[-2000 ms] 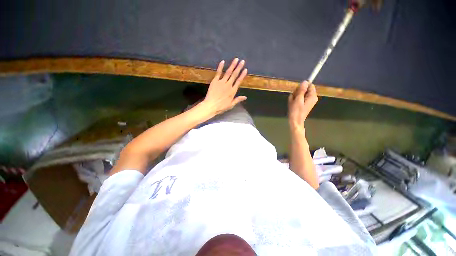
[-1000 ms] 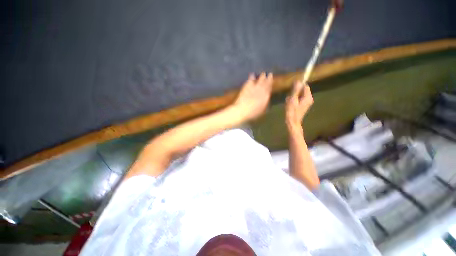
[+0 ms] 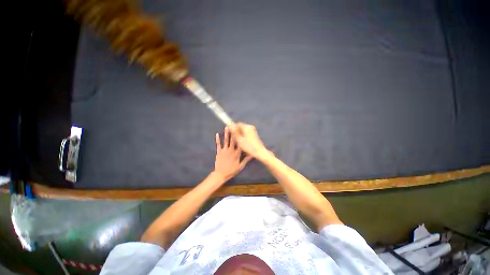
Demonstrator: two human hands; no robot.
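Dark grey-navy fabric [image 3: 322, 96] covers the table in front of me. My right hand [image 3: 248, 140] grips the pale banded handle of a feather duster [image 3: 142, 40]. The duster's fluffy golden-brown head points to the upper left over the fabric and is slightly blurred. My left hand [image 3: 228, 157] lies flat with fingers spread on the fabric near the table edge, just below and left of my right hand. My right hand partly overlaps it in view.
A silver metal clamp [image 3: 71, 153] with a raised handle sits at the fabric's left end. The wooden table edge [image 3: 344, 186] runs across in front of me. White rolls [image 3: 424, 250] lie at the lower right. Clear plastic [image 3: 80, 220] hangs at the lower left.
The duster has swung from the upper right to the upper left, and its feather head now shows. My left hand has moved onto the fabric. The clamp has come into view.
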